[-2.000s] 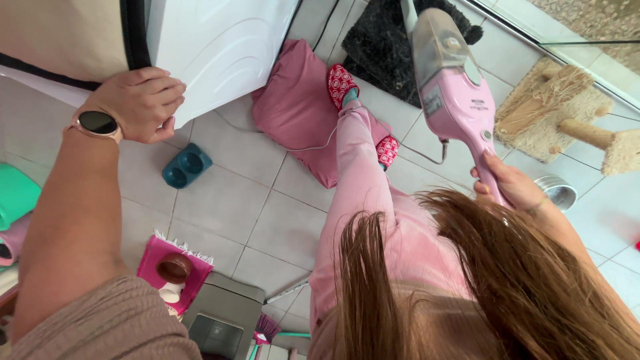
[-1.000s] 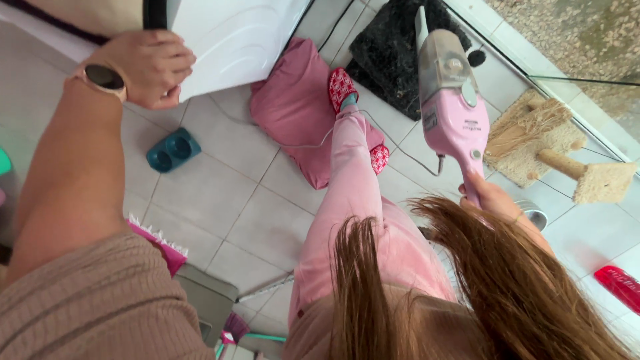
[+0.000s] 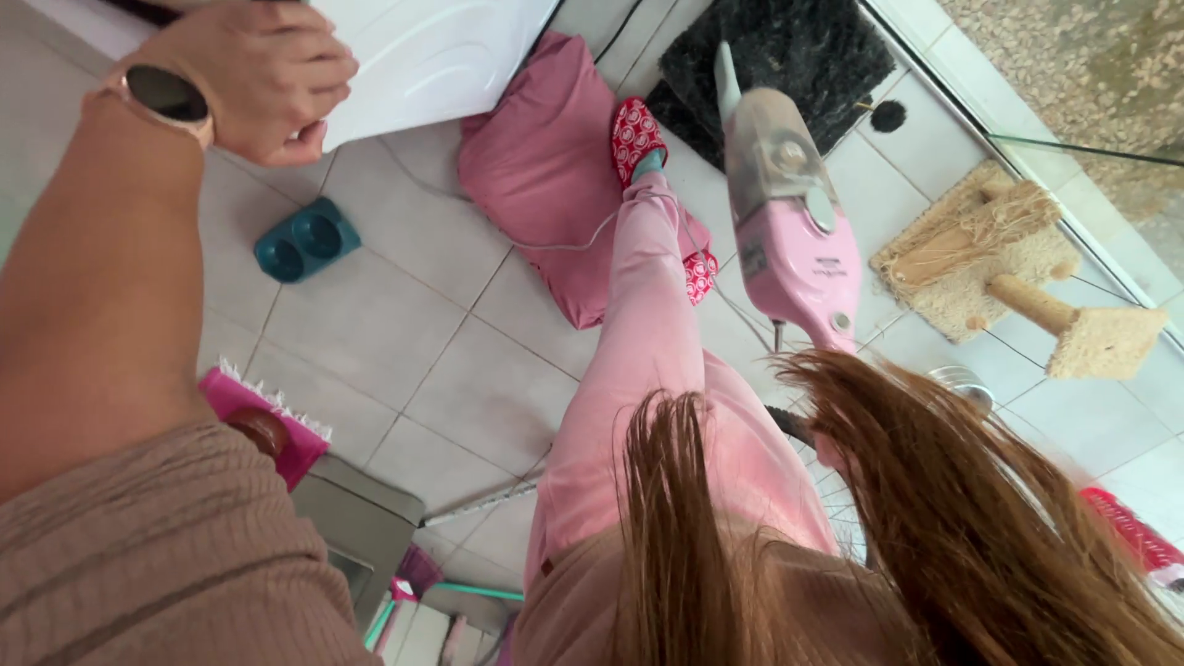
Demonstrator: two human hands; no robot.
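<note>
My left hand (image 3: 268,79), with a watch on the wrist, curls its fingers over the corner of a white appliance (image 3: 435,65) at the upper left. A pink handheld vacuum cleaner (image 3: 800,250) with a clear dust cup and a pale nozzle points up the view, right of centre. Its grip runs behind long hair, which hides nearly all of my right hand (image 3: 826,450); only a little skin shows. A thin cord crosses the floor and a pink cushion (image 3: 546,176). One red patterned slipper (image 3: 638,139) overlaps the cushion; the other (image 3: 700,276) is at its right edge.
A blue double pet bowl (image 3: 307,240) lies on the tiled floor. Black fluffy mats (image 3: 777,65) and a cat scratching post (image 3: 1027,287) lie near the glass door's track. A grey bin-like container (image 3: 365,513), a pink fringed mat (image 3: 296,453) and a red item (image 3: 1133,532) are lower down.
Hair now covers my right hand, which earlier held the vacuum's handle in plain sight. My left hand stays at the appliance's corner. The view has shifted somewhat.
</note>
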